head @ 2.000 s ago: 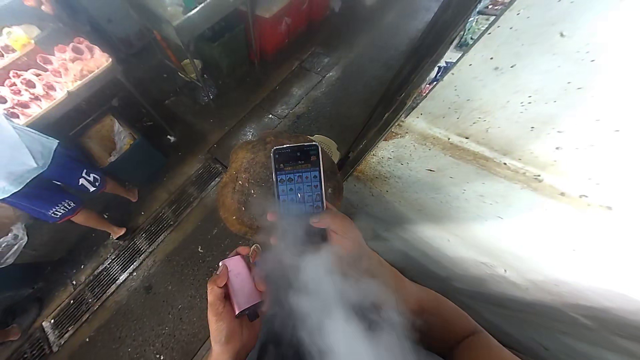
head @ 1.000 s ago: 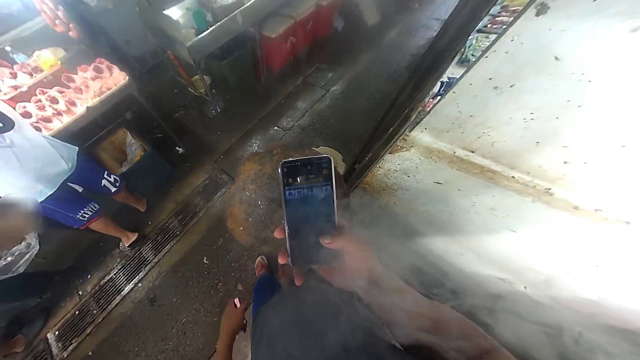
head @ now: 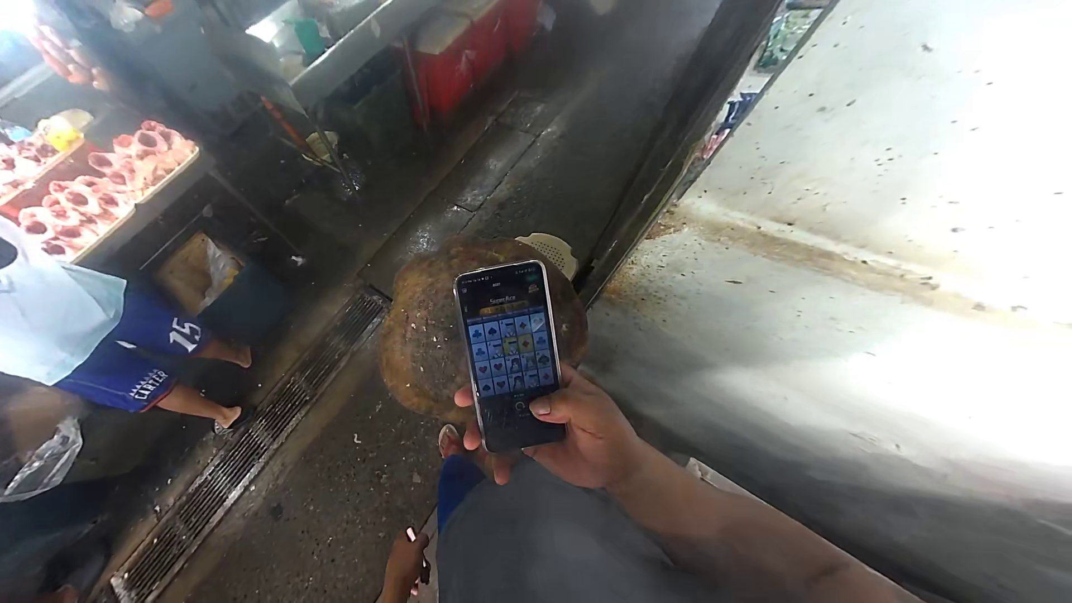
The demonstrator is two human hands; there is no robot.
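Note:
My right hand (head: 578,427) holds a smartphone (head: 509,356) upright in front of me. Its thumb rests on the lower part of the lit screen, which shows a grid of playing-card symbols; the fingers wrap behind and show at the left edge. Beneath the phone is a round, worn wooden block (head: 419,343). Low in the view, beside my leg, my left hand (head: 404,563) grips a small pink device (head: 411,533), of which only a narrow edge shows.
A floor drain grate (head: 251,452) runs along the left. Two people stand there, one in blue shorts (head: 126,352), near trays of raw meat (head: 105,188). Red coolers (head: 469,67) stand farther back. A pale wall panel (head: 837,251) is at the right, by a perforated plastic piece (head: 548,251).
My left hand has dropped from beside the phone to low by my leg, still holding the pink device. The thick white vapor over my hands has cleared.

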